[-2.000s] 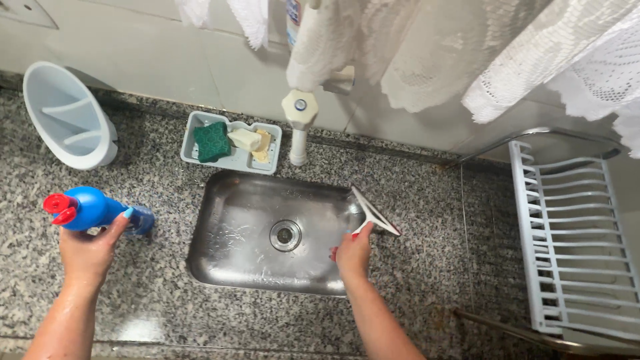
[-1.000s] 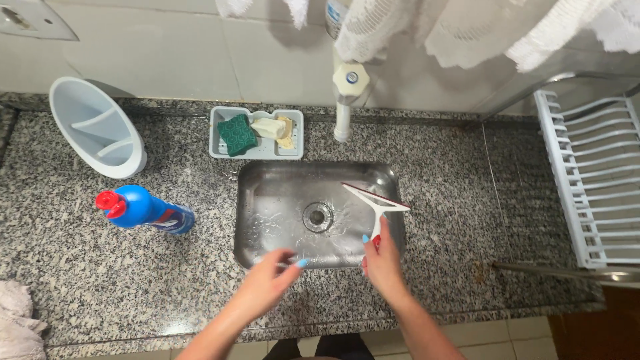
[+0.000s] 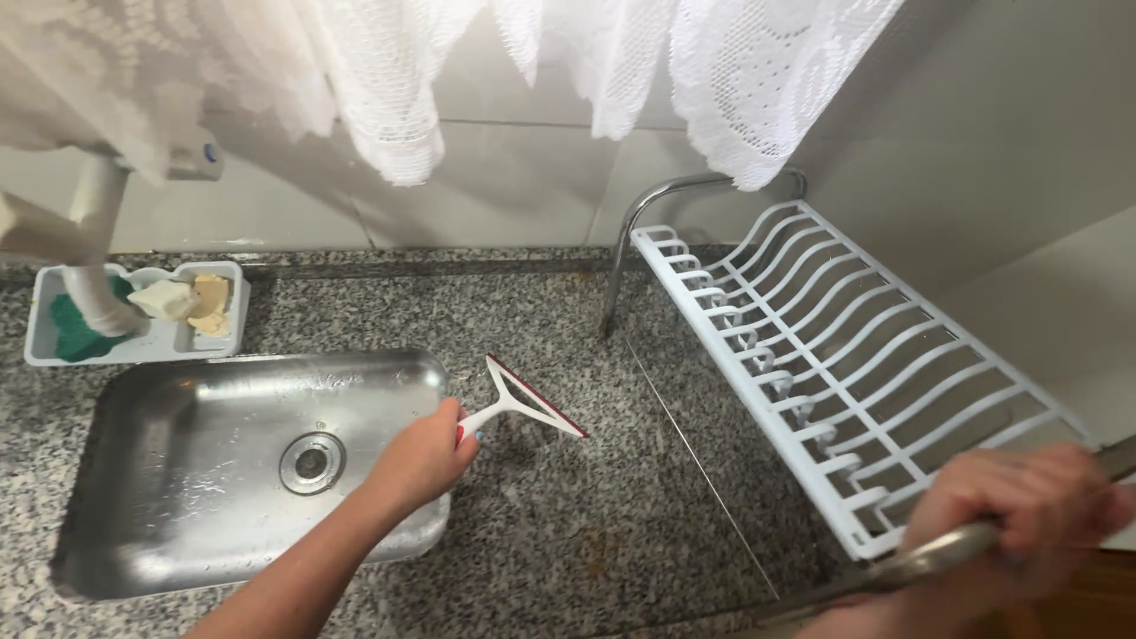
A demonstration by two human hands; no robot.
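My left hand [image 3: 426, 457] is closed around the handle of a white squeegee [image 3: 504, 401] with a dark red blade edge. The squeegee's head rests on or just over the granite counter [image 3: 550, 497], right of the stainless steel sink [image 3: 213, 479]. At the lower right, my right hand [image 3: 1007, 510], blurred, grips the metal tube frame [image 3: 945, 546] at the near end of the white dish rack [image 3: 772, 328].
A light tray [image 3: 160, 342] behind the sink holds a green scouring pad [image 3: 80, 324], a whitish bar [image 3: 164, 300] and a yellowish piece [image 3: 209, 304]. The faucet [image 3: 98, 213] overhangs the tray in this view. Lace curtains [image 3: 390, 89] hang along the tiled wall.
The squeegee has passed from my right hand to my left and moved out of the sink area to the right. My right hand has moved to the rack's frame. The view has swung right.
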